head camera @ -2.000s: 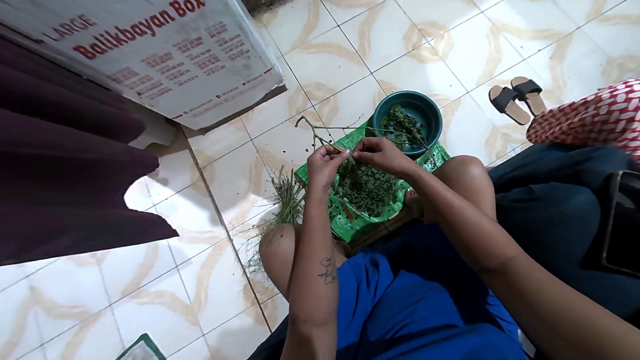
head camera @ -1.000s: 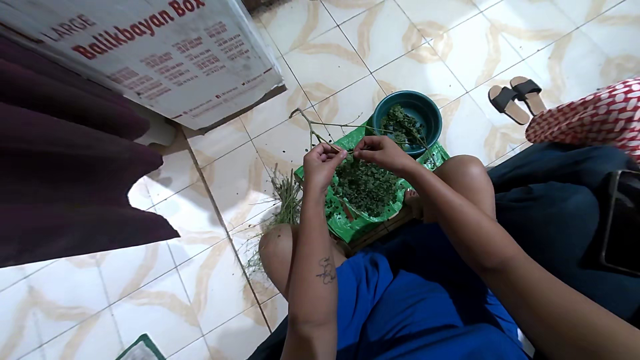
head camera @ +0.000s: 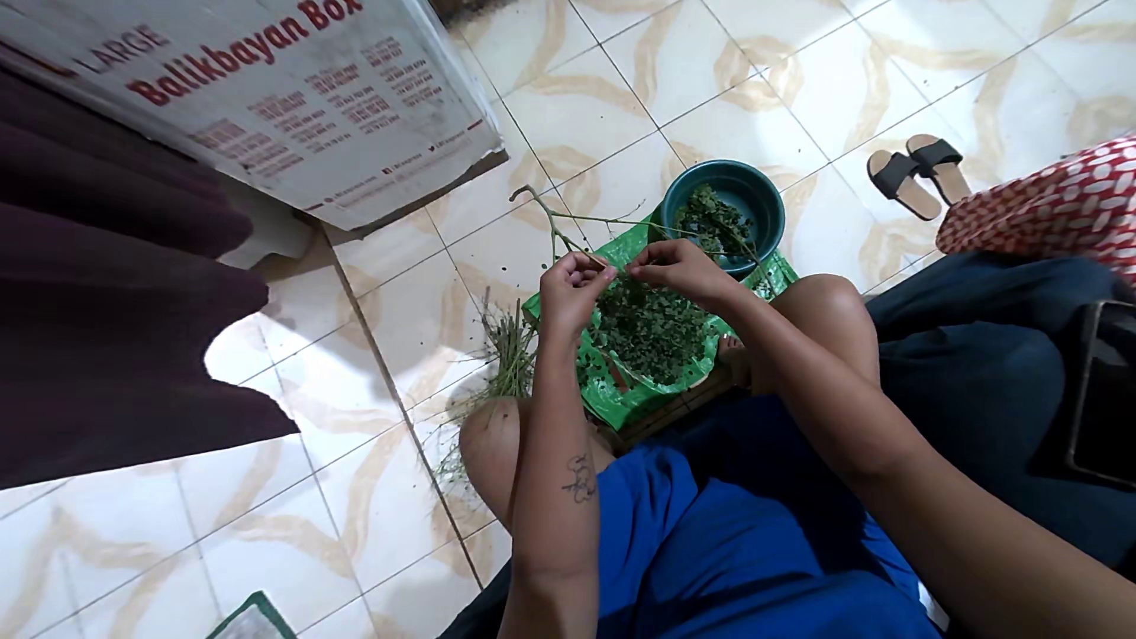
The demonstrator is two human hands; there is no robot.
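My left hand [head camera: 575, 286] is closed with thumb and fingertips on a thin green stem [head camera: 556, 232], whose branching part reaches up past the hand. Close beside it, my right hand [head camera: 679, 269] has its fingertips pinched together; what lies between them is too small to tell. Below both hands a heap of small green leaves [head camera: 652, 333] lies on a green plastic sheet [head camera: 621, 404]. Just beyond my right hand stands a round teal basin [head camera: 770, 191] with leafy sprigs [head camera: 710, 217] inside. Left of the sheet lies a bundle of bare stalks [head camera: 508, 359].
A large printed cardboard box [head camera: 355, 115] stands at upper left, above a dark purple curtain [head camera: 106, 311]. Black-strapped sandals [head camera: 919, 175] rest on the tiled floor [head camera: 426, 311] at upper right. Red-and-white patterned cloth [head camera: 1056, 209] and a person's dark-clothed leg [head camera: 985, 373] are at right.
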